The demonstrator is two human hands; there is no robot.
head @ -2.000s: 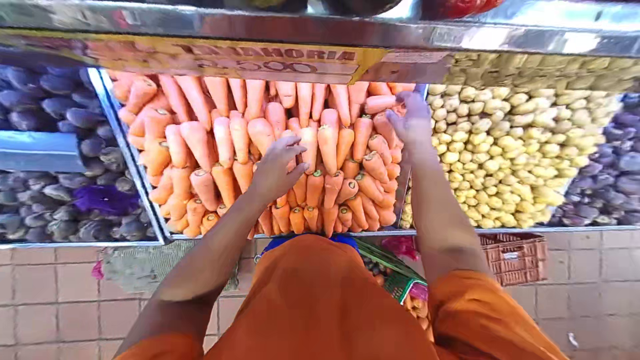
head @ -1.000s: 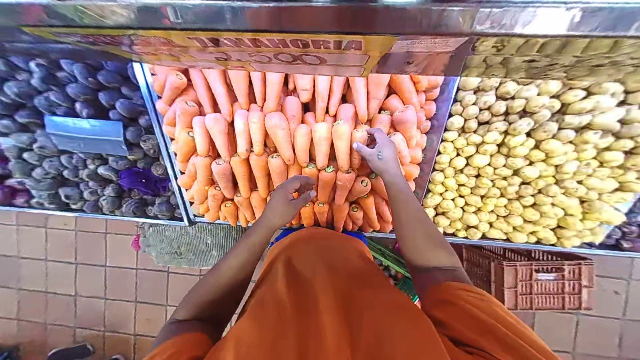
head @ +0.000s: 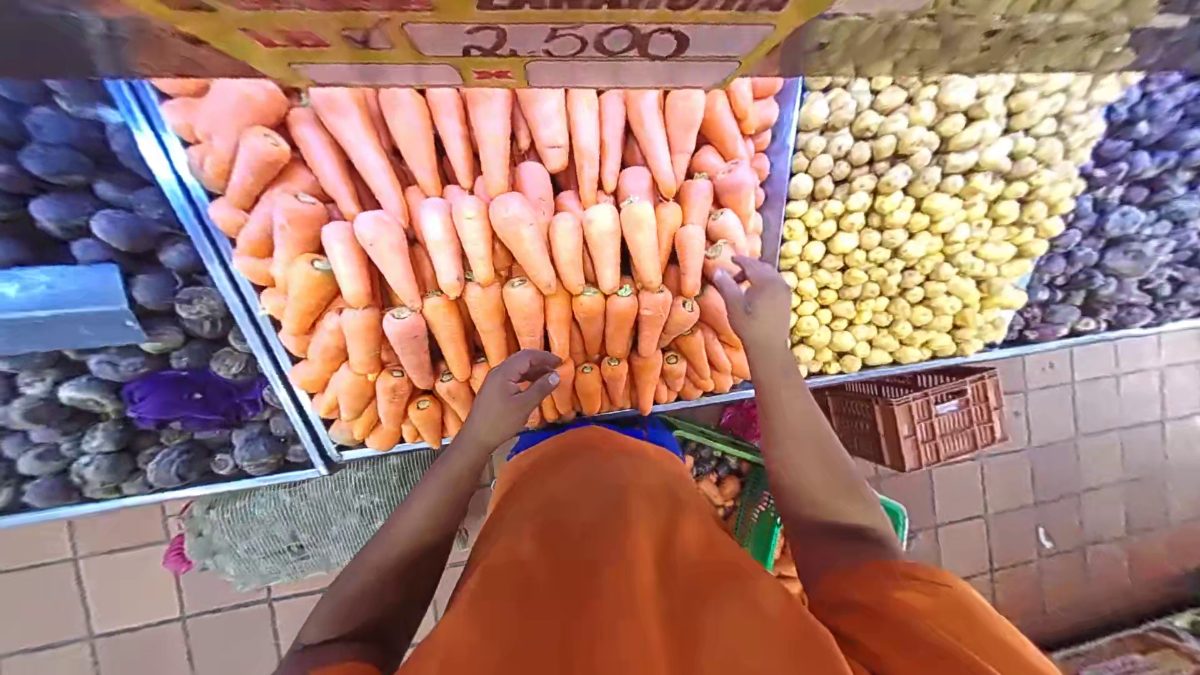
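Note:
Orange carrots [head: 487,319] lie in layered rows in a metal-edged display bin, most with their tips toward me in the upper rows. Over the lower front rows, near the bin's front edge, is my left hand [head: 516,389], fingers slightly curled and holding no carrot that I can see. My right hand [head: 755,300] is at the right side of the pile, its fingers spread against or just over the end of a carrot [head: 720,255]. Whether those fingers touch it is hard to tell.
Small yellow potatoes [head: 891,234] fill the bin at right, dark round produce [head: 122,234] the one at left. A price sign [head: 581,42] hangs above the carrots. On the tiled floor are a brown plastic crate [head: 947,422], a green crate [head: 759,516] and a mesh sack [head: 291,516].
My right hand has moved from the middle of the carrots to their right side since a second ago. My left hand stays low over the front rows. The view has shifted closer to the bin.

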